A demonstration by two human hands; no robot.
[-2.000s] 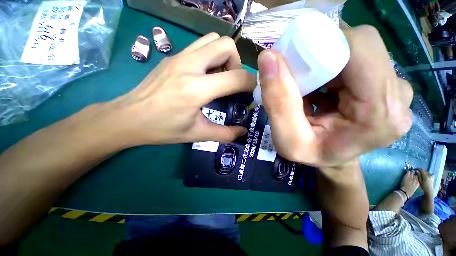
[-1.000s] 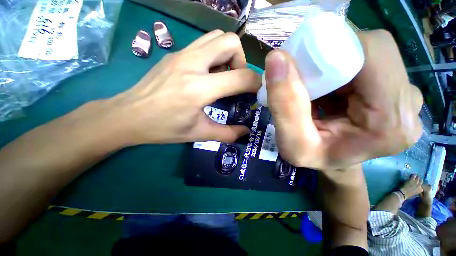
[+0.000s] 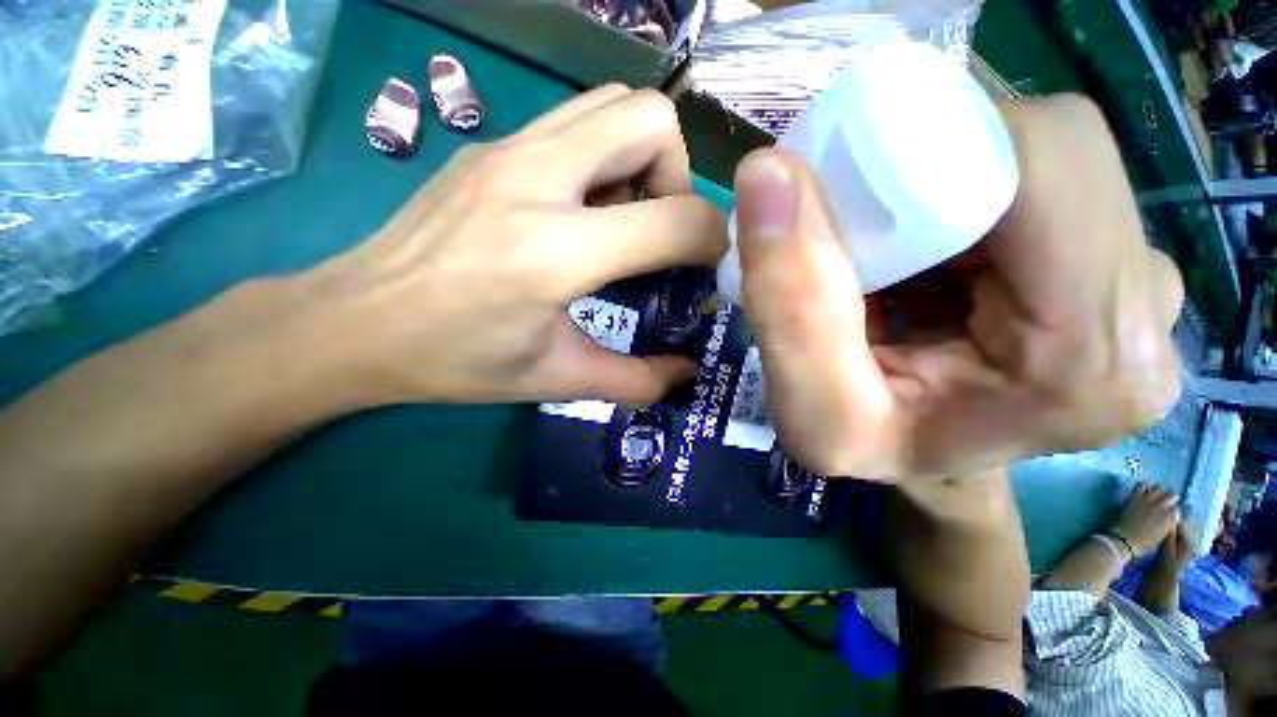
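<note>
A black fixture [image 3: 588, 483] with white print and labels lies on the green bench. My right hand [image 3: 966, 308] holds a white squeeze bottle [image 3: 910, 168] tilted, its yellow tip down at the upper dark oval housing [image 3: 679, 305] in the fixture. My left hand [image 3: 546, 266] rests over the fixture, thumb and fingers spread around that same pocket; it grips nothing that I can see. A lower dark oval housing [image 3: 637, 448] sits in its pocket. Another housing [image 3: 791, 476] is partly hidden by my right hand.
Two copper-pink shells, one left [image 3: 394, 116] and one right [image 3: 454, 93], lie behind my left forearm. A clear plastic bag [image 3: 266, 126] lies at the left. Cardboard boxes [image 3: 602, 53] stand behind, one with a striped bundle [image 3: 763, 70]. Another person's hands [image 3: 1148, 532] are at right.
The bottle and my right hand have shifted slightly right since the earliest frame, the tip staying near the upper housing. My left hand has barely moved. The view has shifted slightly.
</note>
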